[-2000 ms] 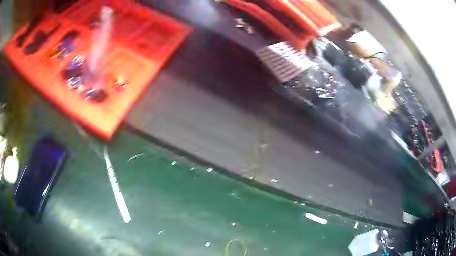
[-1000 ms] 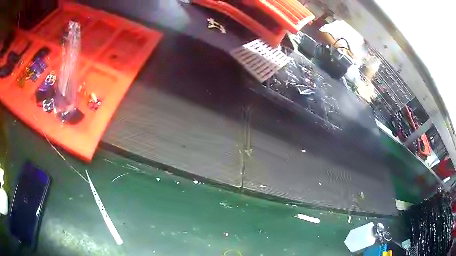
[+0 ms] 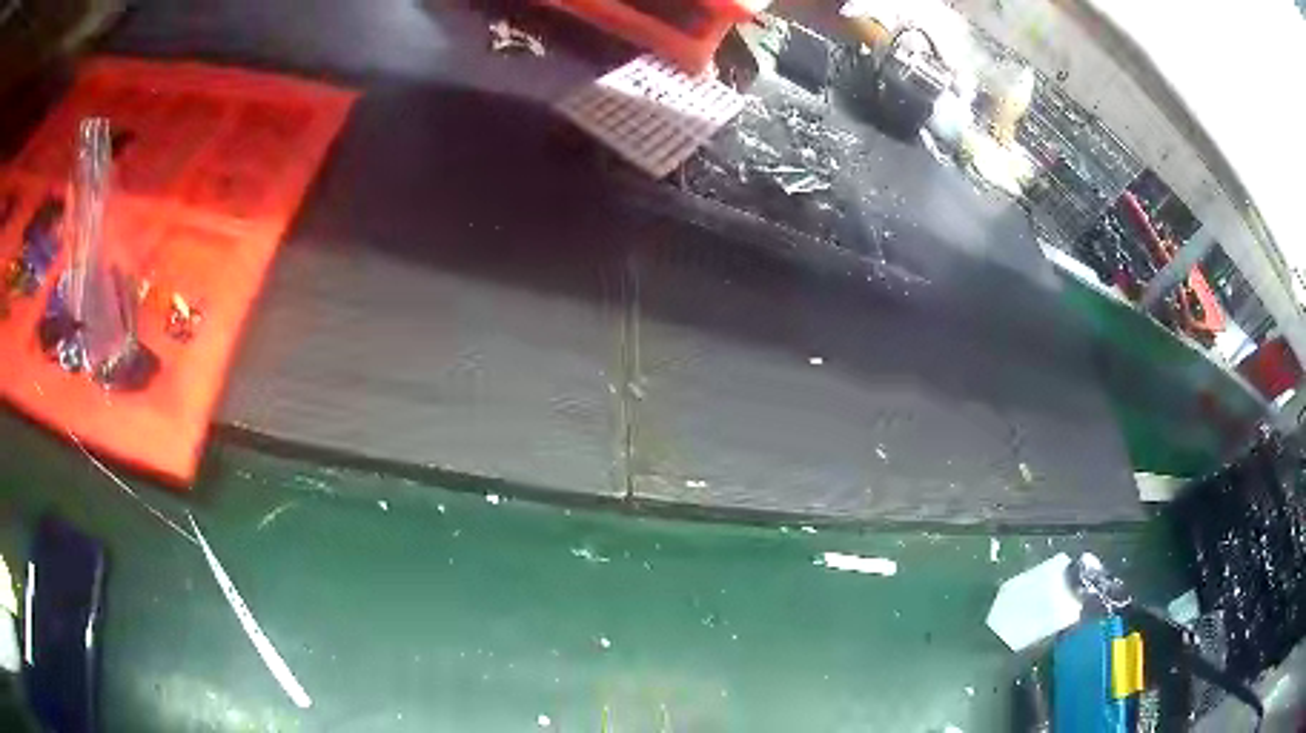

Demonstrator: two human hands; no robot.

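Note:
Neither of my hands is in the picture. A dark smartphone (image 3: 65, 623) lies on the green bench top (image 3: 473, 616) at the lower left, cut by the left side of the view. A thin white strip like tweezers (image 3: 249, 613) lies to its right, with a fine line at its upper end. An orange-red parts tray (image 3: 194, 215) is at the upper left, holding dark small parts and a clear bag (image 3: 98, 272). Part of a yellow rubber band (image 3: 633, 720) shows at the bottom edge.
A dark conveyor belt (image 3: 473, 358) runs behind the bench top. A white slotted rack (image 3: 653, 112) and scattered parts lie beyond it. At the lower right are a white dispensing bottle (image 3: 1037, 602), a blue box (image 3: 1089, 679) with a yellow piece, and a black mesh holder (image 3: 1239, 551).
The view has turned right. The tray, smartphone and white strip sit farther left and lower, and more of the blue box shows. No thing has visibly moved on the bench.

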